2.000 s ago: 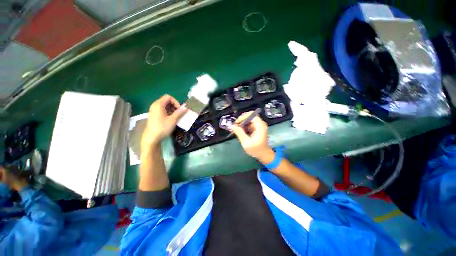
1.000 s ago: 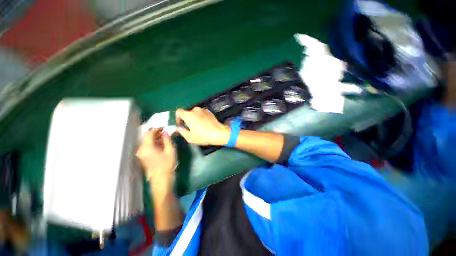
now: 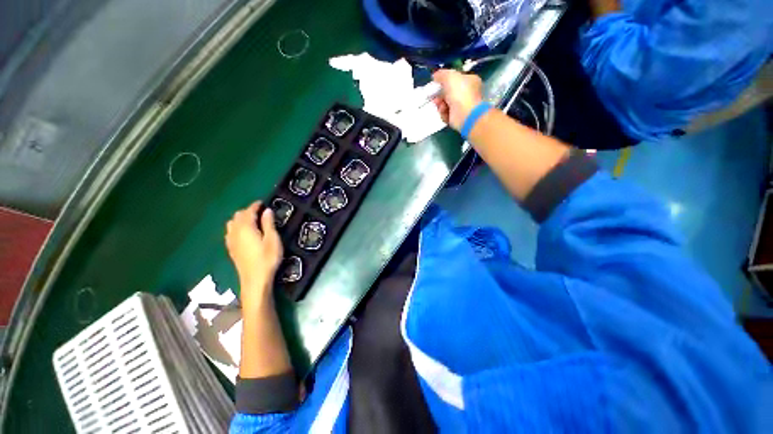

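Observation:
The long black tray (image 3: 323, 180) lies slantwise on the green bench, with device cases (image 3: 333, 199) in its two rows of pockets. My left hand (image 3: 254, 246) rests on the tray's lower left edge and covers part of it; whether the fingers grip it is unclear. My right hand (image 3: 460, 95), with a blue band at the wrist, is closed around the glue syringe (image 3: 429, 91) above the crumpled white wipe (image 3: 386, 90). Most of the syringe is hidden by the fingers.
White adhesive sheets (image 3: 208, 307) lie at the lower left beside a thick stack of slotted trays (image 3: 127, 364). A round blue bin (image 3: 398, 32) with plastic bags stands at the top. A clear hose (image 3: 549, 93) loops at the bench edge. Another person's blue sleeve (image 3: 644, 76) is at the upper right.
The view has turned right. My right hand has left the white sheet and taken hold of the syringe. My left hand has let go of the sheet and moved to the tray's edge.

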